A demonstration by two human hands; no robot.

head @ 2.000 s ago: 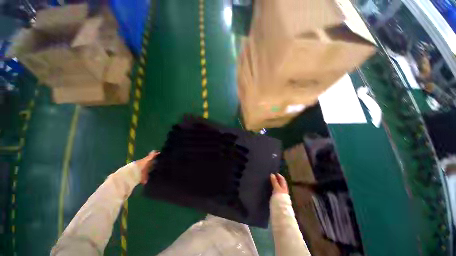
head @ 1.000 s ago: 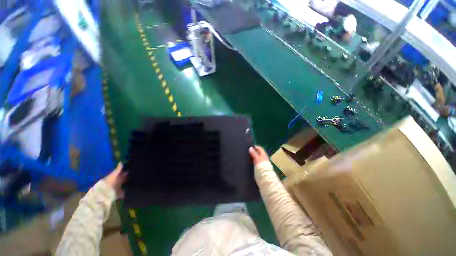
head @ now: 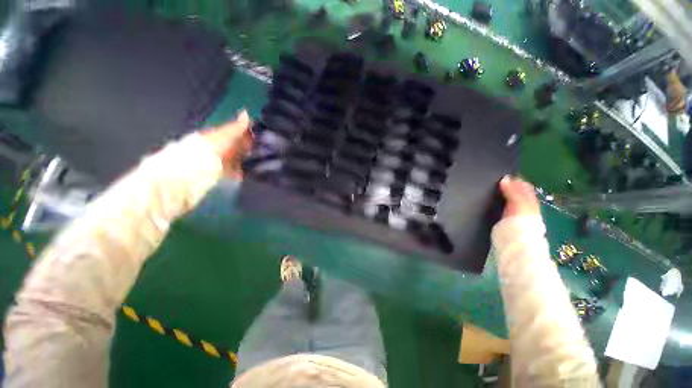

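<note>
A flat black sheet (head: 482, 151) is held level in front of me, over the green bench. Rows of small black parts (head: 345, 136) lie on it, and some shine white near the front. My left hand (head: 233, 142) grips the sheet's left edge. My right hand (head: 519, 198) grips its right edge. Most of both hands' fingers are hidden under the sheet.
Another black sheet (head: 129, 83) is at the upper left. The green bench (head: 394, 284) runs beneath, with motor-like parts with yellow rings (head: 569, 254) along the line. A white sheet (head: 640, 324) lies at the lower right. Yellow-black tape (head: 155, 324) marks the floor.
The view has turned from the aisle to the bench and line. The loaded sheet, held in both hands, is now over the bench. The large cartons are out of view.
</note>
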